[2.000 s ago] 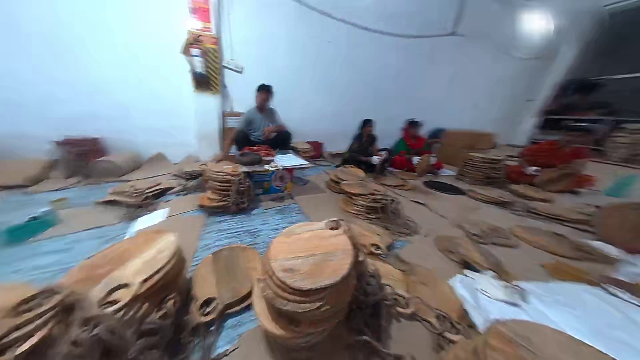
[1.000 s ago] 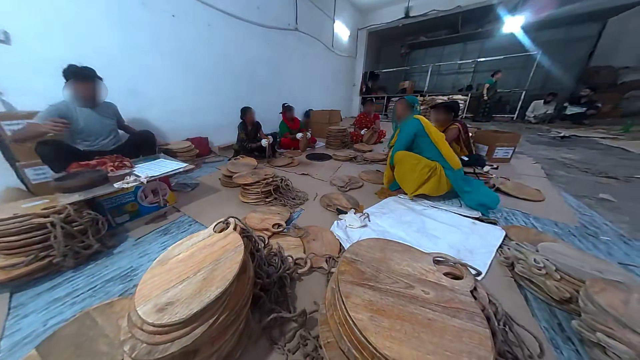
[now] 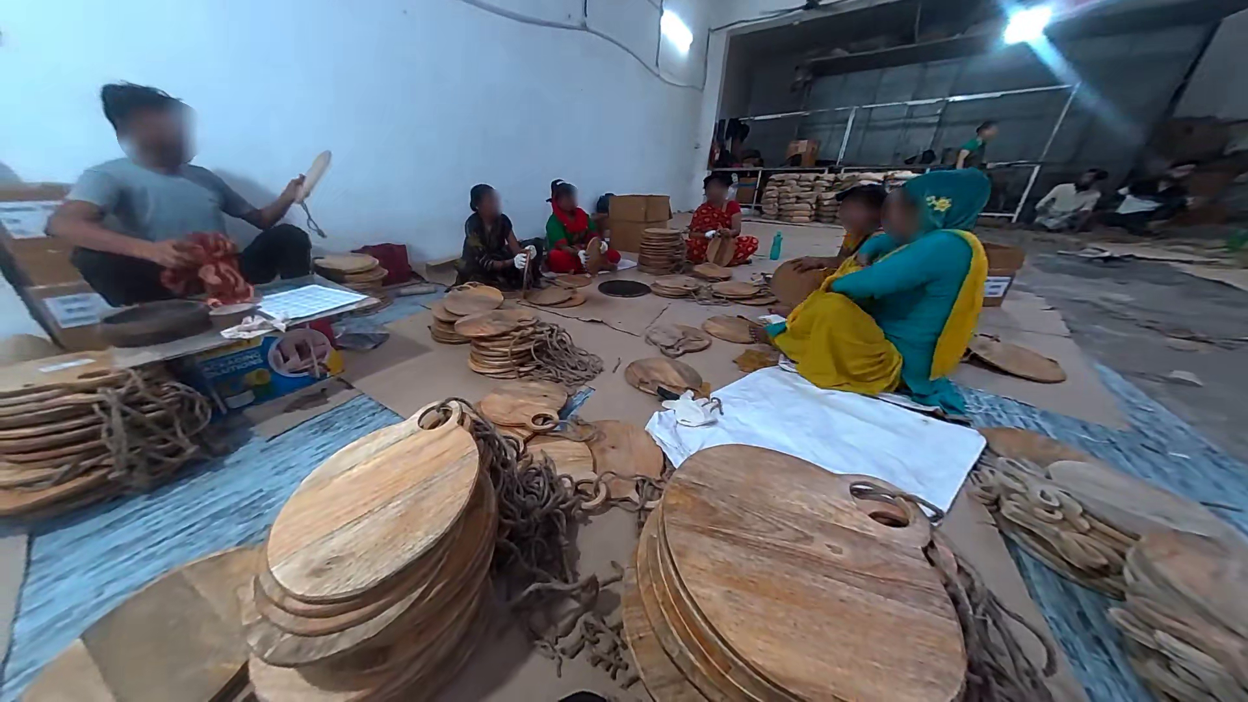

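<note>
Neither my left hand nor my right hand shows in the head view. Nearest to me, at the lower left, stands a leaning stack of round wooden boards (image 3: 380,507) with holed handles and brown cords. Beside it on the right is another stack of round wooden boards (image 3: 809,575), its top board's handle hole pointing to the upper right. A tangle of cords (image 3: 536,507) lies between the two stacks. Behind the right stack a white cloth (image 3: 829,429) is spread on the floor, with a small white crumpled cloth (image 3: 690,409) on its left corner.
A person in grey (image 3: 175,205) sits at the left, a red cloth in one hand and a wooden piece raised in the other. A person in teal and yellow (image 3: 897,283) sits behind the white cloth. More board stacks (image 3: 78,429) stand left and right; several people sit farther back.
The view has swung right since the first frame. The person in grey now holds up a wooden piece and lifts the red cloth, which lay on the low table one second ago.
</note>
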